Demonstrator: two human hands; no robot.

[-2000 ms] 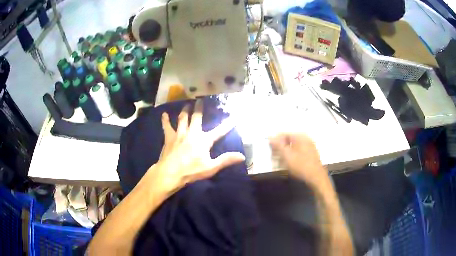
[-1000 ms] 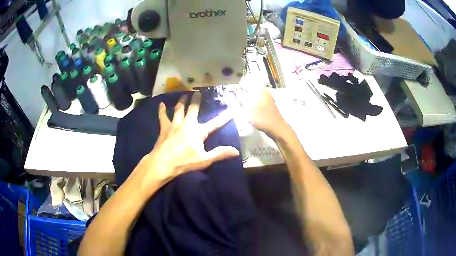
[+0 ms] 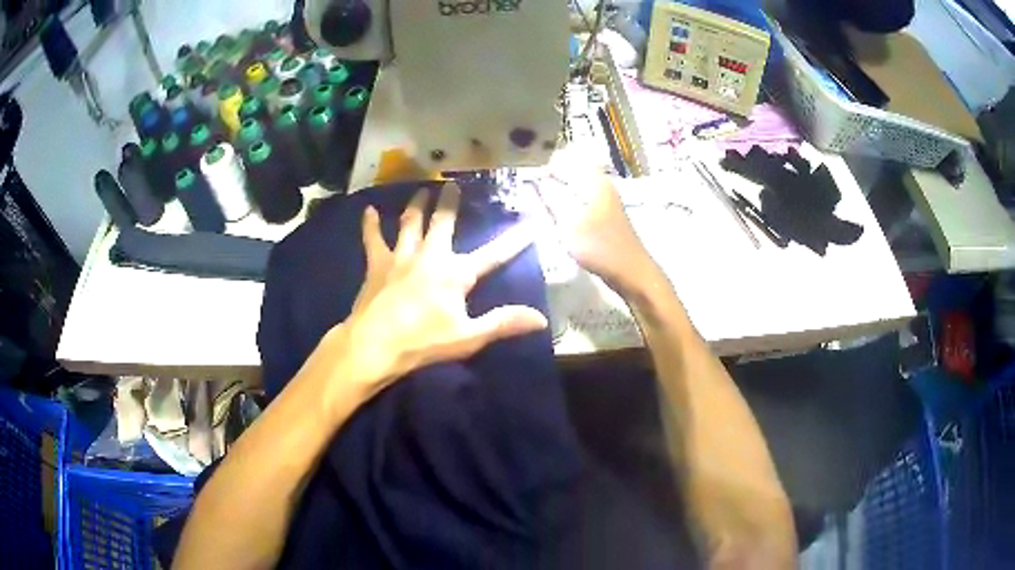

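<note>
A navy-black garment piece lies over the table edge and my lap, its far end under the cream sewing machine head. My left hand lies flat on the cloth with its fingers spread, gripping nothing. My right hand is at the cloth's right edge beside the needle area. Glare washes out its fingertips, so whether they hold anything is unclear. The needle and presser foot are also lost in the glare. An orange-yellow plate shows left of the needle area.
Thread cones and a dark strip are on the left. The control panel, a thin metal tool and small dark pieces are on the right. A white basket stands behind; a blue crate is at lower left.
My right hand moved from the table, right of the cloth, up to the needle area and stays there. My left hand remains spread on the cloth. The view has shifted slightly.
</note>
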